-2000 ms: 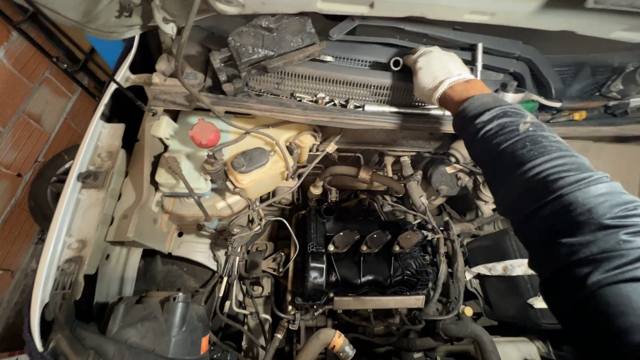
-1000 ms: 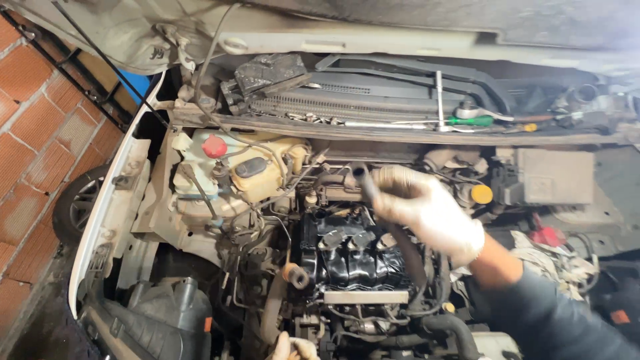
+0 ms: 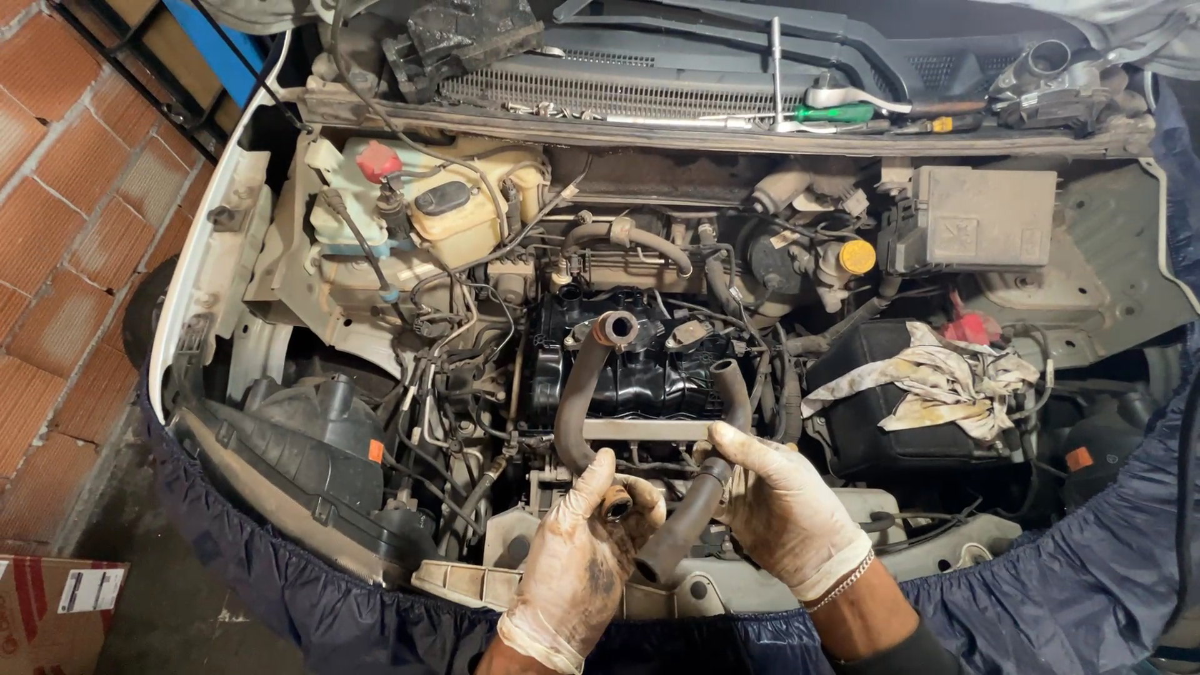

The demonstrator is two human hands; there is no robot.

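Note:
My left hand (image 3: 600,553), in a stained white glove, grips a curved rubber hose (image 3: 579,403) by its lower part. One open end of that hose points up toward me over the black engine cover (image 3: 647,375), and another end shows between my fingers. In my right hand (image 3: 783,511), also gloved, is a second rubber hose (image 3: 692,525) with a collar near its middle, held between thumb and fingers. Its upper bend reaches over the cover's right side, while its lower end hangs beside my left fingertips. Both hands are above the front edge of the engine bay.
A ratchet (image 3: 853,97), a green-handled screwdriver (image 3: 832,113) and a long metal bar (image 3: 777,70) lie along the cowl. A dirty rag (image 3: 937,375) covers part of the battery (image 3: 862,422). Fluid reservoirs (image 3: 459,225) stand at the back left, a fuse box (image 3: 984,220) at the back right.
My right hand has left the cowl, where it was two seconds ago, and come down to the front with a hose. My left hand has risen into view holding the other hose.

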